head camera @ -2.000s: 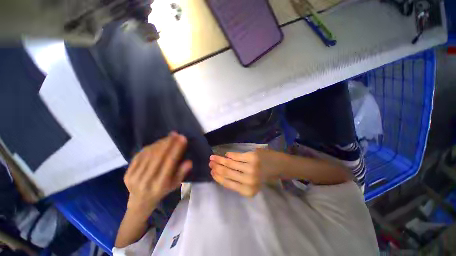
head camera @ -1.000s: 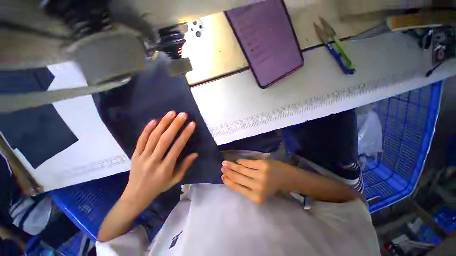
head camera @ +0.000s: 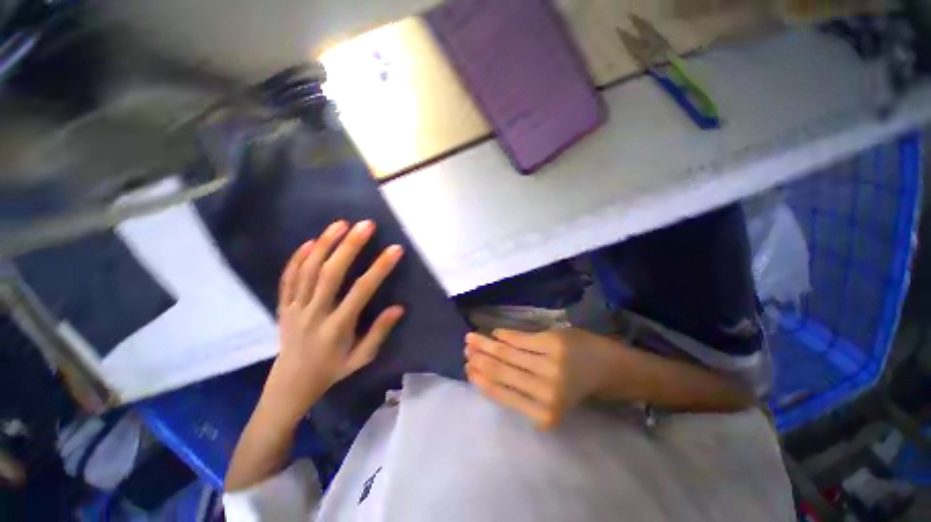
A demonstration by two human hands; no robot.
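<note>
A dark fabric panel (head camera: 306, 194) runs from under the blurred sewing machine head (head camera: 133, 133) over the table's front edge towards my lap. My left hand (head camera: 332, 306) lies flat on the panel with its fingers spread. My right hand (head camera: 531, 372) is at the panel's right edge near its lower end, fingers together and curled at the cloth; its thumb is hidden. The needle and presser foot cannot be made out.
A smartphone (head camera: 526, 87) lies right of the lit machine plate (head camera: 408, 112). Snips (head camera: 674, 76) lie further right. Dark cut panels (head camera: 97, 291) lie on the left of the white table (head camera: 510, 219). A blue basket (head camera: 847, 275) stands below the right edge.
Since two seconds ago my left hand has moved up along the panel and spread its fingers. My right hand stays at the panel's edge. The view has shifted, and the machine head shows more.
</note>
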